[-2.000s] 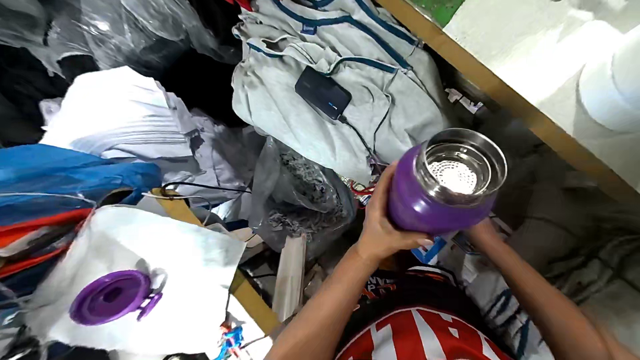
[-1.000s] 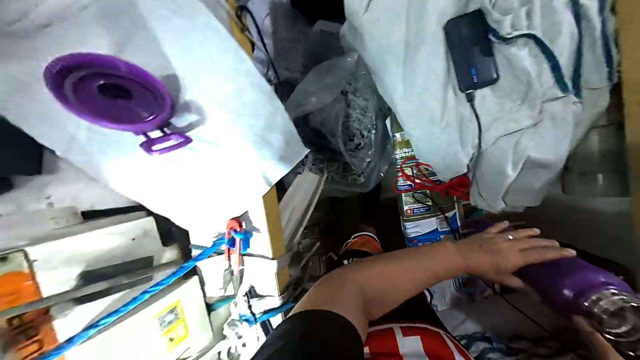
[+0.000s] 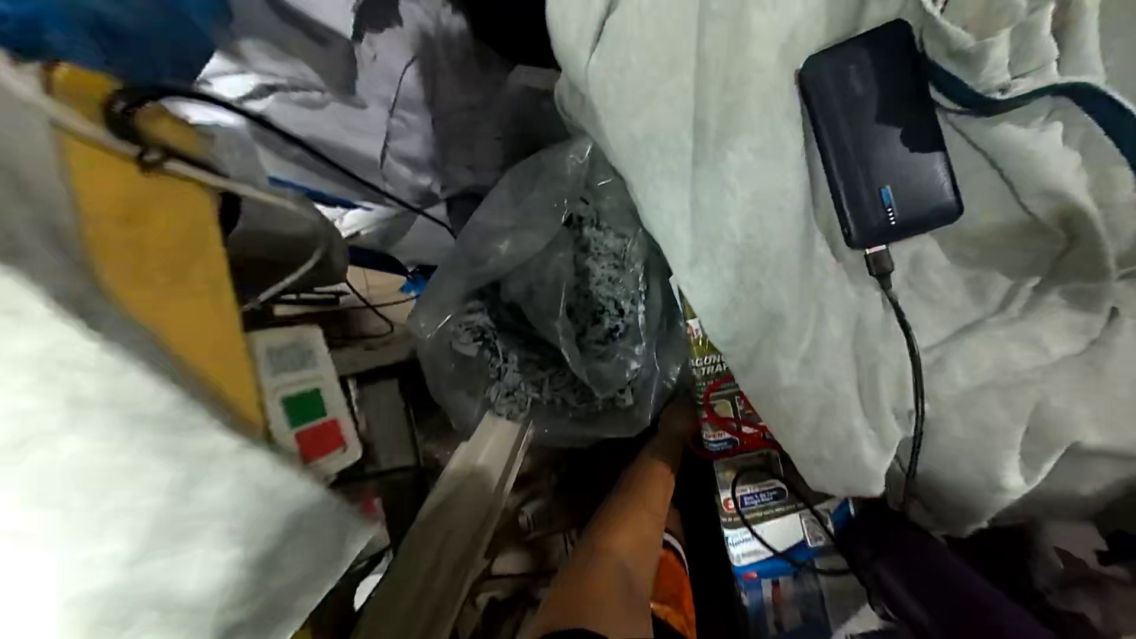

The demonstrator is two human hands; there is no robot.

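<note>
My left forearm comes up from the bottom edge. My left hand (image 3: 678, 424) is in shadow by the lower right edge of a clear plastic bag (image 3: 550, 302) with grey shredded scraps inside; its fingers are hidden, so its hold cannot be told. My right hand is out of view. A dark purple shape (image 3: 923, 577), perhaps the bottle, lies low at the right. A black power bank (image 3: 879, 133) rests on pale cloth (image 3: 710, 177), with a cable (image 3: 912, 355) plugged into its lower end.
Printed packages (image 3: 763, 524) and a red cord (image 3: 732, 426) lie beside my arm. A pale strip (image 3: 453, 532) leans below the bag. At the left are a white sheet (image 3: 133, 479), a yellow board edge (image 3: 151, 248) and a switch box (image 3: 306, 399) with green and red buttons. An orange shoe (image 3: 673, 590) shows below.
My left hand has left the purple bottle and reached down by the bag. My right hand has gone out of view. The view has shifted, and the purple lid no longer shows.
</note>
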